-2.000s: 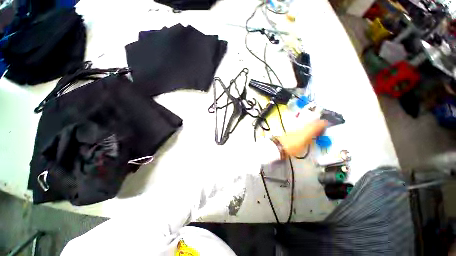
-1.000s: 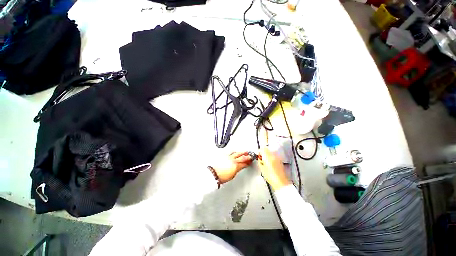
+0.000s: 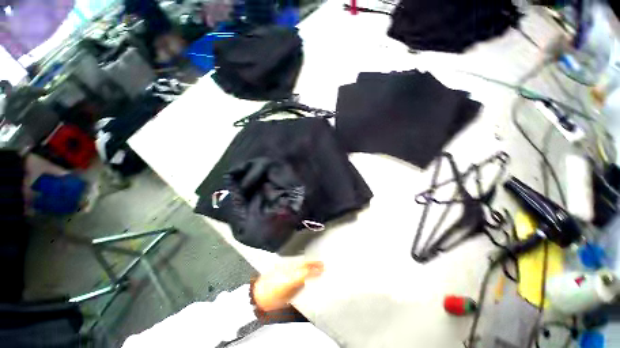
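Observation:
A black garment [image 3: 262, 204] lies bunched on top of other black cloth, with pale loops at its sides. My left hand [image 3: 289, 284] is blurred at the table's front edge, just below the garment and not touching it. Its fingers point right; whether they pinch anything is too blurred to tell. My right hand is out of the picture. A small red spool with a green end [image 3: 459, 305] lies on the table to the right.
Black hangers [image 3: 459, 204] lie right of a fanned black stack [image 3: 401, 115]. Further right are a black blower [image 3: 544, 211], cords and a white bottle [image 3: 578, 291]. More hangers [image 3: 282, 110] stick out behind the garment. A metal stand [image 3: 129, 265] is on the floor at left.
The view has swung left, so the table's things sit further right. The hands, together over the table before, are apart: the left is by the garment, the right has left the picture.

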